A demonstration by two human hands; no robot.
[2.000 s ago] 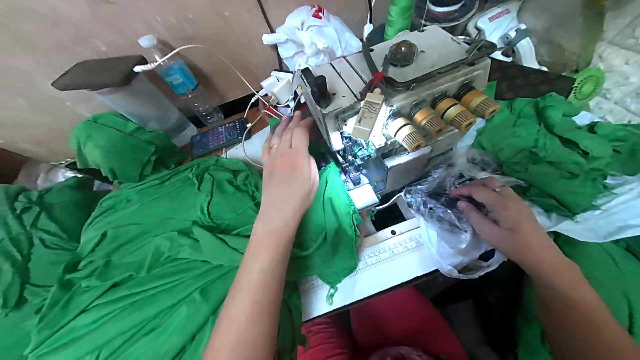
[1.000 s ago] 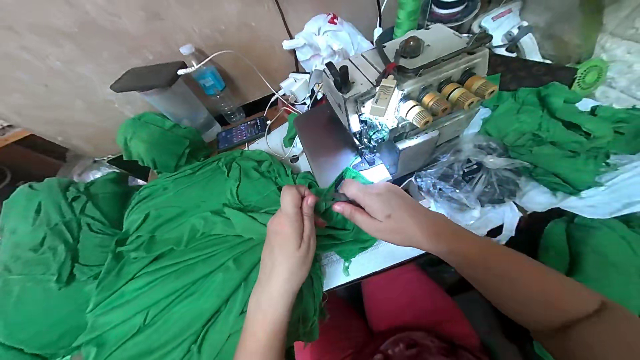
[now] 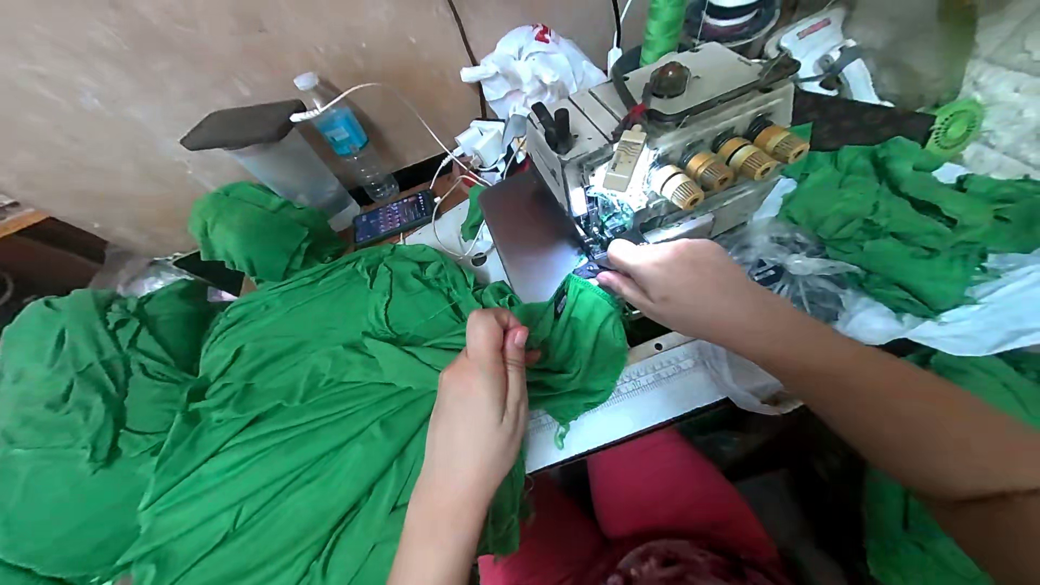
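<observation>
My left hand [image 3: 489, 366] is closed on a fold of green fabric [image 3: 325, 390], which spreads over the left of the table and hangs off its front edge. A dark small tool, its kind unclear, is pinched in my right hand [image 3: 691, 280], just below the needle area of a serger sewing machine [image 3: 674, 122]. The fabric's stitched edge touches or lies close to the tool's tip. A dark flat plate [image 3: 532, 231] stands open at the machine's left side, with the machine's lamp lighting the spot by my right fingers.
A phone [image 3: 394, 217], a plastic bottle [image 3: 345, 134] and a lidded clear container [image 3: 284, 162] stand behind the fabric. A clear plastic bag [image 3: 792, 268] lies right of the machine, beside more green cloth [image 3: 902, 219]. White cables run behind, near a white bag [image 3: 532, 69].
My right hand has left the plastic bag and come to the machine with a dark tool. My left hand has moved from the machine's side onto the fabric. The dark plate now stands open.
</observation>
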